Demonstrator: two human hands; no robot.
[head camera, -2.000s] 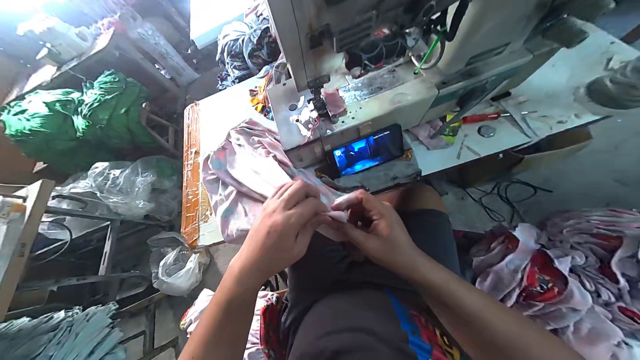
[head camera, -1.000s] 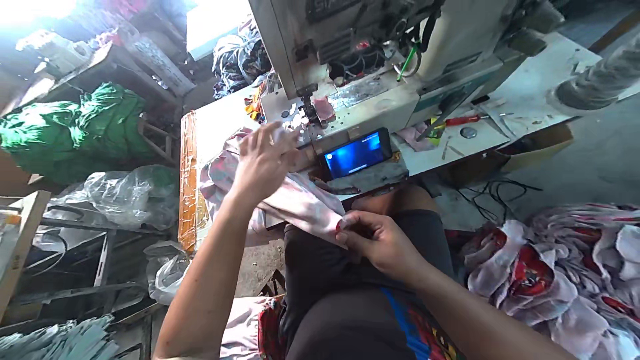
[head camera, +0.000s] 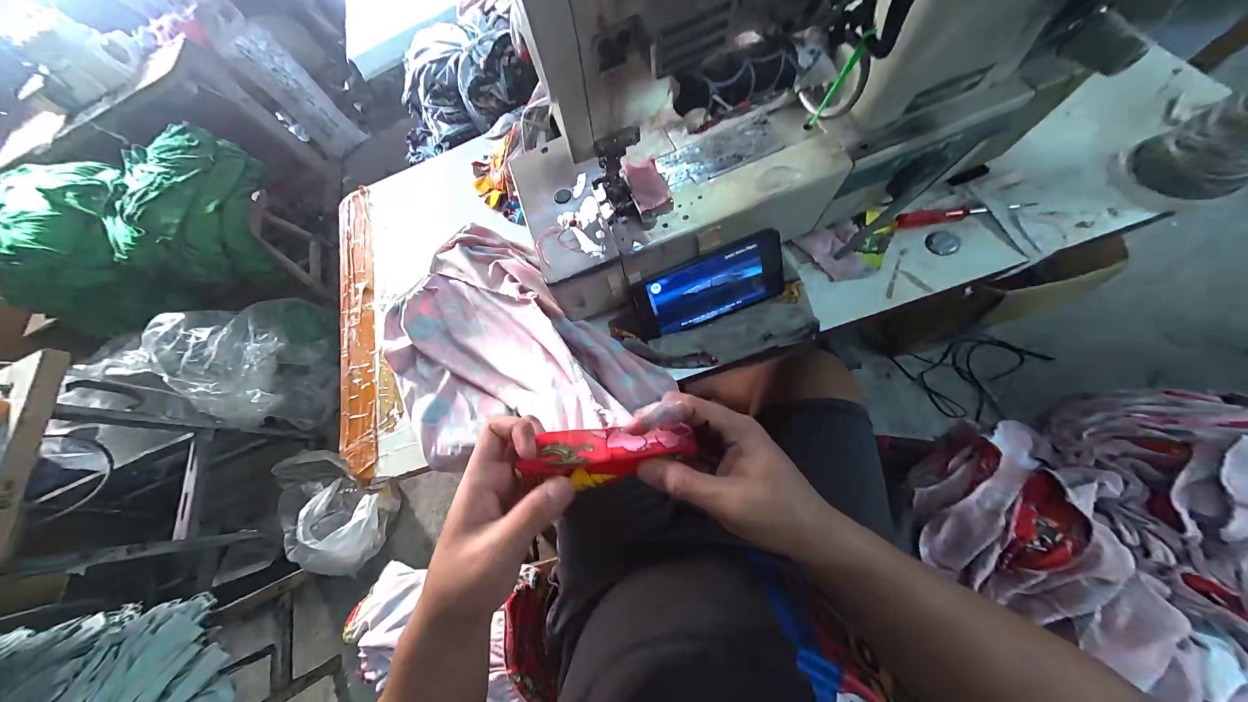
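Observation:
A red printed edge of fabric (head camera: 604, 454) is stretched between both hands above the lap. My left hand (head camera: 507, 487) pinches its left end between thumb and fingers, and my right hand (head camera: 707, 458) pinches its right end. Beyond them, pale pink and blue patterned cloth (head camera: 497, 341) drapes over the edge of the white table, up to the hands. The sewing machine (head camera: 702, 185) stands behind, its needle and presser foot (head camera: 616, 185) over the metal plate. A scrap of pink cloth (head camera: 646, 185) lies beside the foot.
A phone with a lit screen (head camera: 712, 286) leans at the machine's front. A red-handled screwdriver (head camera: 931, 216) and other small tools lie on the table (head camera: 868, 302) at right. Piled garments (head camera: 1072, 517) sit at lower right. Green cloth (head camera: 127, 224) and plastic bags (head camera: 244, 356) are at left.
My left hand was over the cloth near the machine one second ago and has come back towards my lap. The red edge is now spread between both hands.

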